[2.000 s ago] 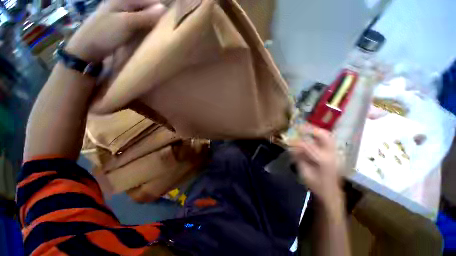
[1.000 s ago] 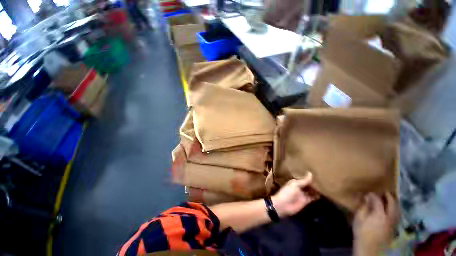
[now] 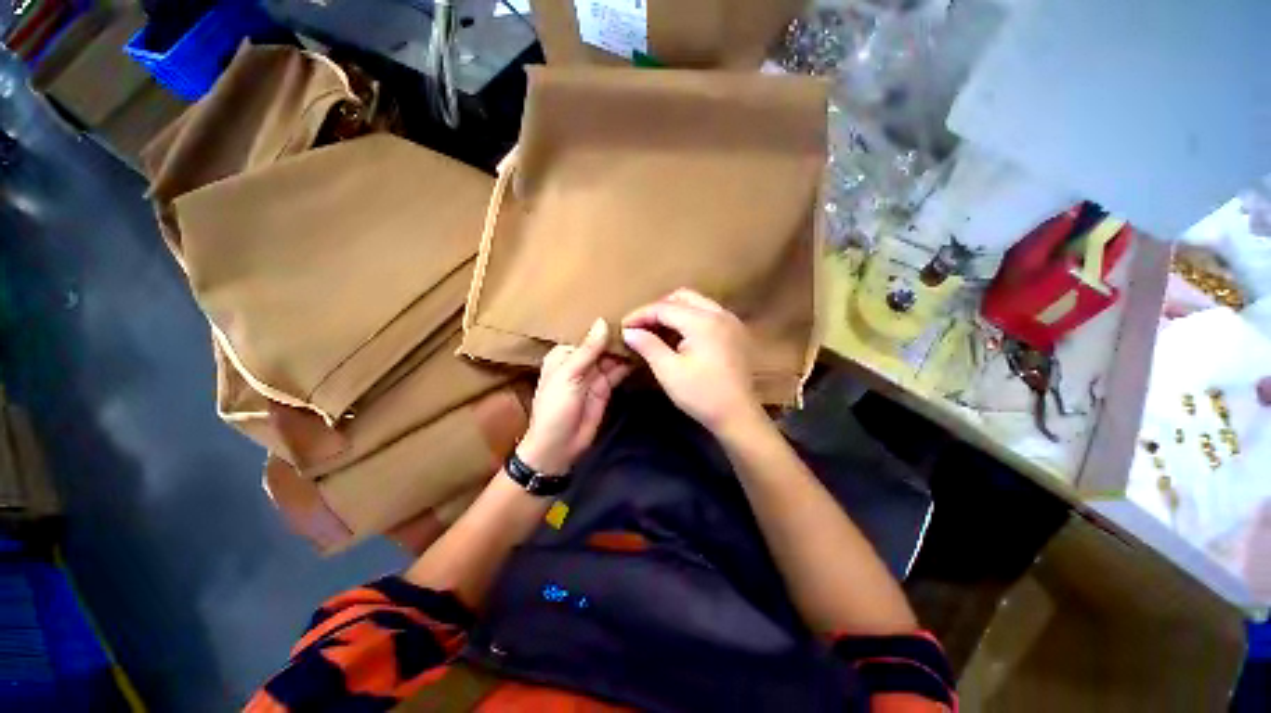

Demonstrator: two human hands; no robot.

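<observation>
A tan-brown bag panel (image 3: pixel 662 195) lies flat in front of me, its near edge towards my body. My left hand (image 3: pixel 574 397) pinches that near edge between thumb and fingers. My right hand (image 3: pixel 697 365) is beside it with fingertips bent on the same edge, close to my left thumb. Whether a small part is between the fingers cannot be seen. A pile of similar brown panels (image 3: pixel 328 251) lies to the left.
A carton (image 3: pixel 697 31) stands beyond the panel. On the right are clear plastic bags (image 3: pixel 885 153), a red item (image 3: pixel 1052 283) on the bench, and gold-coloured fittings (image 3: pixel 1210 429) on white material. A blue crate (image 3: pixel 202 49) is at upper left, beside the grey floor.
The view has swung right and down from the aisle onto the panel. My hands have come together at its near edge; one second ago they were apart on it.
</observation>
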